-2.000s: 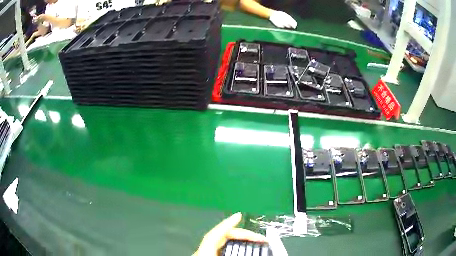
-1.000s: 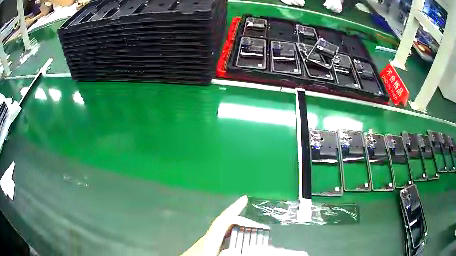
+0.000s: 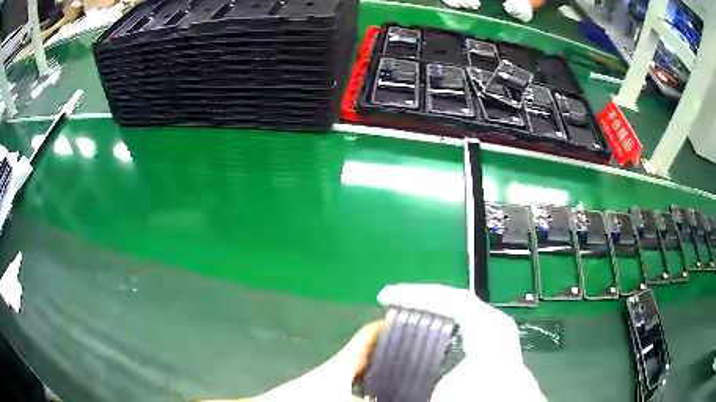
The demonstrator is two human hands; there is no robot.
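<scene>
A stack of phone frames [image 3: 410,353], dark slabs with grey striped edges, is held upright at the bottom centre, near the bench edge. My left hand [image 3: 334,369], bare-looking, is around the stack's left side. My right hand [image 3: 487,338], in a white glove, is against its right side, with a finger reaching over the top. Both hands are partly blurred and cut off by the lower edge. Phone mid-frames [image 3: 556,251] lie in a row on the green conveyor at the right, beside the black-and-white stop bar [image 3: 476,228].
A tall stack of black trays [image 3: 228,86] stands back left. A filled black tray [image 3: 440,118] on red [image 3: 357,78] is beside it, with a red sign [image 3: 620,133]. More frames [image 3: 648,341] lie front right. Clear film [image 3: 542,334] lies by the stop bar. Other gloved hands show behind.
The stack has come up further into view. My right hand has moved up around its right side and now covers much of the clear film. The row of frames has not visibly moved.
</scene>
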